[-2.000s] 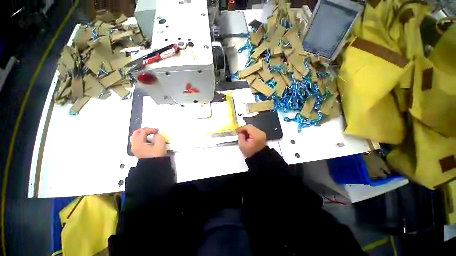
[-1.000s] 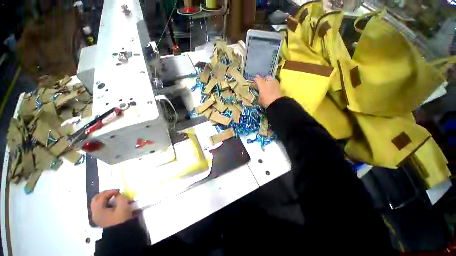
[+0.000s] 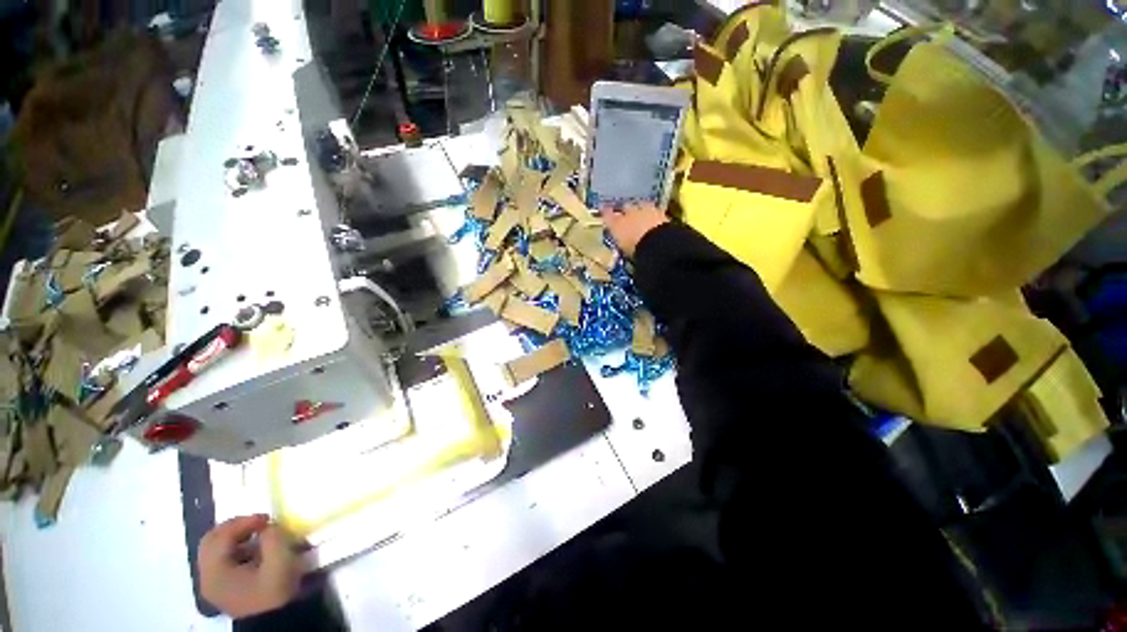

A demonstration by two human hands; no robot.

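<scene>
A white sewing template (image 3: 408, 504) with yellow edging (image 3: 476, 414) lies on the machine bed under the sewing machine head (image 3: 266, 395). My left hand (image 3: 251, 565) is at the template's front left corner, fingers curled; whether it grips the edge is hidden. My right hand (image 3: 634, 226) is at the lower edge of the control panel (image 3: 634, 146), fingertips at its screen, with nothing seen in it. One tan tab (image 3: 536, 362) lies flat by the template's right side.
Tan tabs with blue-wrapped clips are heaped right of the machine (image 3: 544, 235) and at its left (image 3: 74, 333). A red-handled tool (image 3: 194, 365) lies on the machine head. Yellow bags (image 3: 945, 185) are piled at the right. Thread cones (image 3: 498, 12) stand behind.
My right hand has left the template's right side and reached to the control panel. My left hand has stayed at the template's left corner. The view has turned to the right.
</scene>
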